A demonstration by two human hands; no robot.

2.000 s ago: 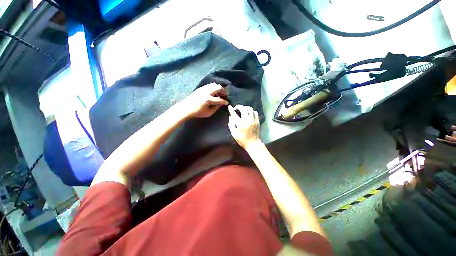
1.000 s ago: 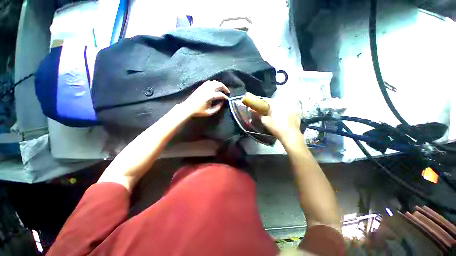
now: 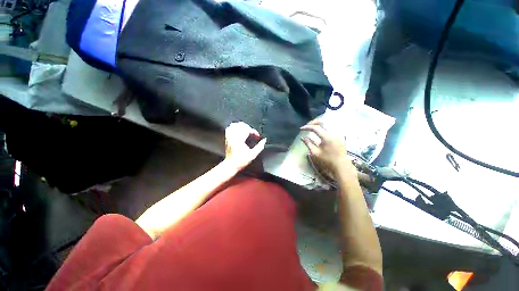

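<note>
The dark grey suit jacket lies on the white table with a front button facing up. A black hanger hook sticks out past its collar end. My left hand is at the jacket's near edge, thumb and fingers curled; whether cloth is pinched between them cannot be told. My right hand is beyond the collar end, off the jacket, fingers bent and apart. The iron is beside and partly under my right hand and wrist, mostly hidden.
A pale cloth or pad lies right of the hook. Black hoses run right from the iron. A thick black cable curves over the right side. A blue and white padded end sits beyond the jacket at upper left.
The iron has gone from the jacket to the pale rest area at right. My right hand has let it go. My left hand has moved to the jacket's near edge. The view has shifted.
</note>
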